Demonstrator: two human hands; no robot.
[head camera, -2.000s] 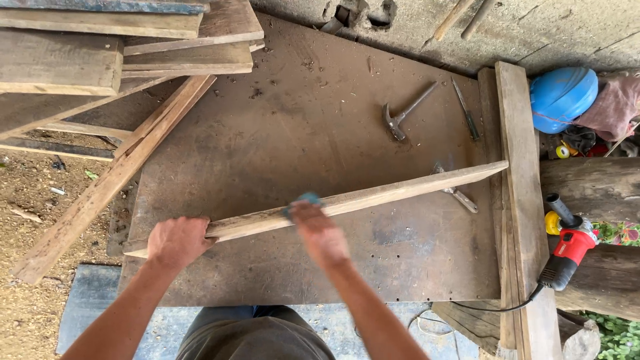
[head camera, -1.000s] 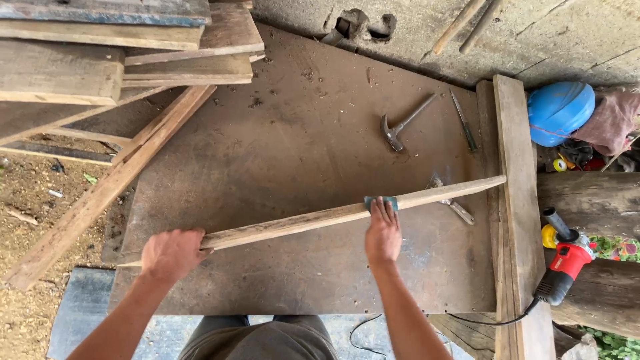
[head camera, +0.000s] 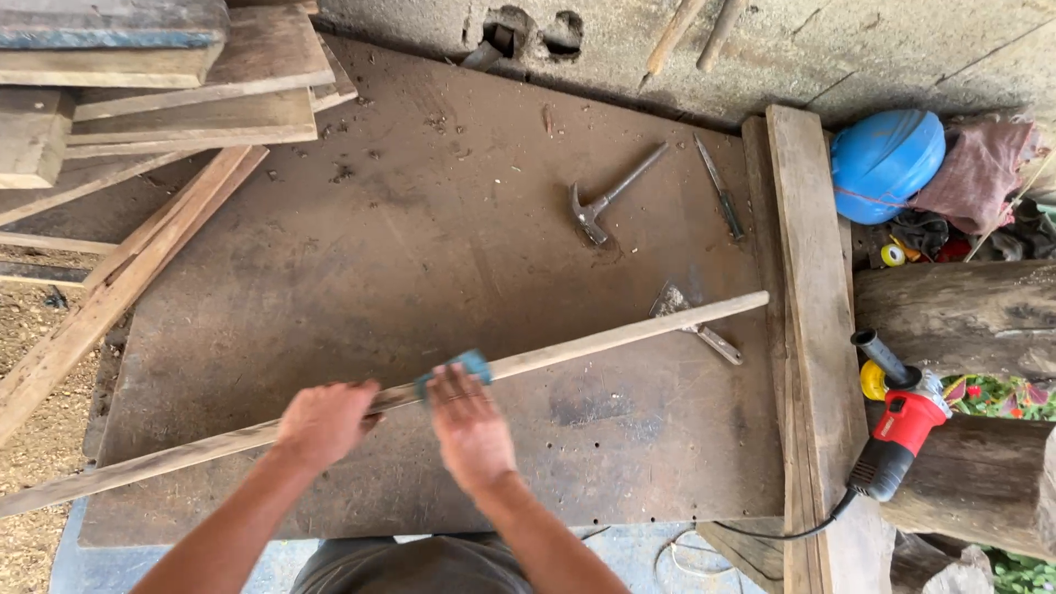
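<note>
A long narrow wooden strip (head camera: 577, 346) lies slantwise over the brown worktable, its left end reaching past the table edge. My left hand (head camera: 326, 422) grips the strip left of its middle. Just to the right, my right hand (head camera: 470, 425) presses a blue-green sanding sheet or pad (head camera: 472, 365) onto the wood, fingers laid flat over it. Near the strip's right end, a scraper (head camera: 718, 342) lies partly hidden under or behind it. Farther back on the table are a claw hammer (head camera: 606, 202) and a pointed tool, perhaps a file or knife (head camera: 720, 191).
Stacked boards (head camera: 198, 115) and a slanting timber (head camera: 124, 272) occupy the left. A thick plank (head camera: 813, 247) borders the table's right side. Beyond it are a red angle grinder (head camera: 903, 429) with a cord, a blue hard hat (head camera: 889, 165) and logs (head camera: 957, 322). A concrete wall (head camera: 792, 49) stands behind.
The strip has shifted left, and its left end now extends beyond the table. My left hand has moved right along it; my right hand has come back left with the blue-green pad, closer to the left hand.
</note>
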